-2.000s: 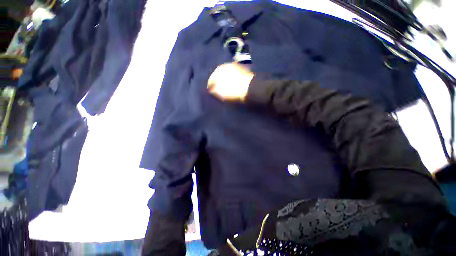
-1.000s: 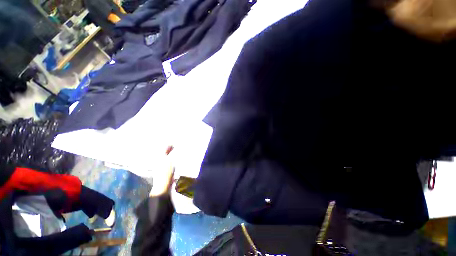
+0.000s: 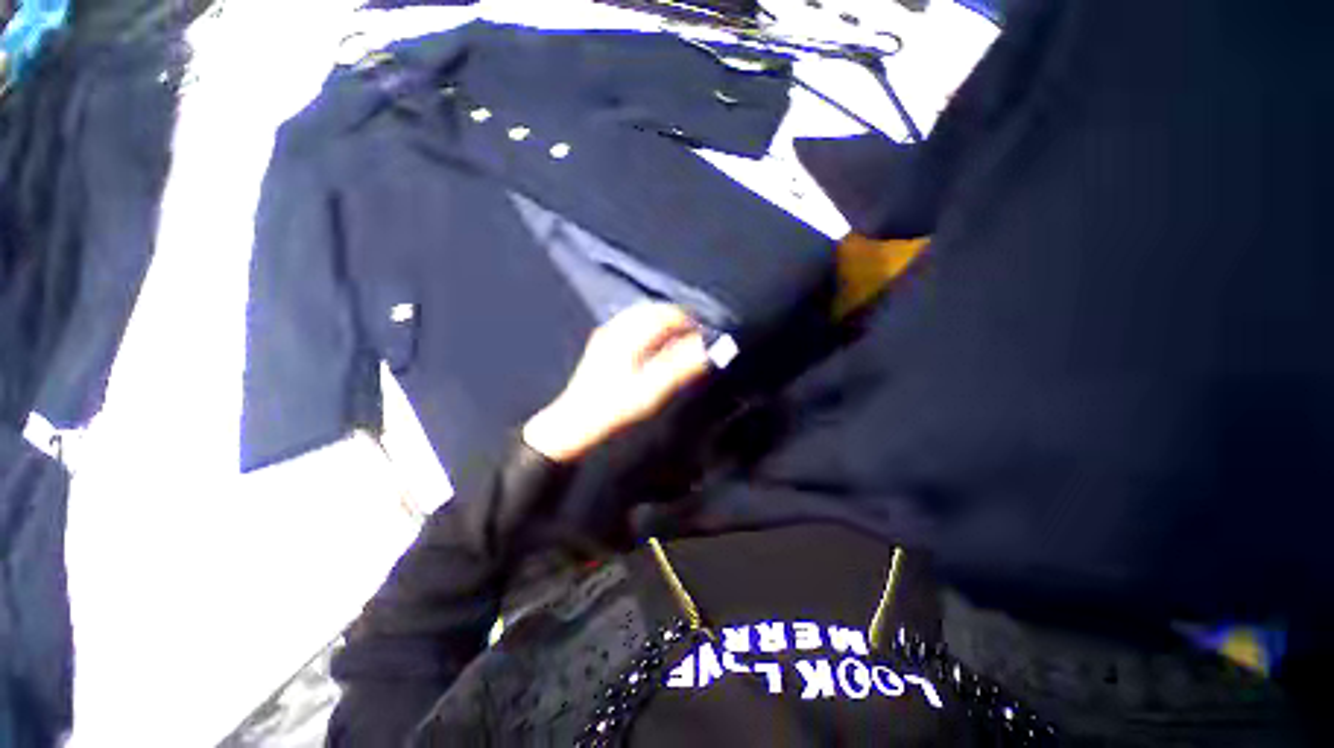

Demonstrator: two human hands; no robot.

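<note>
A navy coat [image 3: 454,263] lies on the white table with silver-white buttons [image 3: 519,133] down its front and one low at the left. Its front is partly open and shows blue-grey lining [image 3: 585,256]. My left hand [image 3: 629,373] is at the coat's front edge near the hem, its fingers closed on the cloth beside a small white label [image 3: 721,349]. A large dark navy mass of cloth [image 3: 1112,336] fills the right side close to the camera. My right hand is not visible.
More navy garments [image 3: 73,205] lie along the left of the white table [image 3: 176,555]. Black hangers [image 3: 863,95] are at the far right. An orange-yellow thing [image 3: 878,273] shows beside the coat's lower edge.
My left hand has moved up from beside the table's near edge onto the coat. The coat's front, buttons and lining now show. The hand at the upper right is out of view.
</note>
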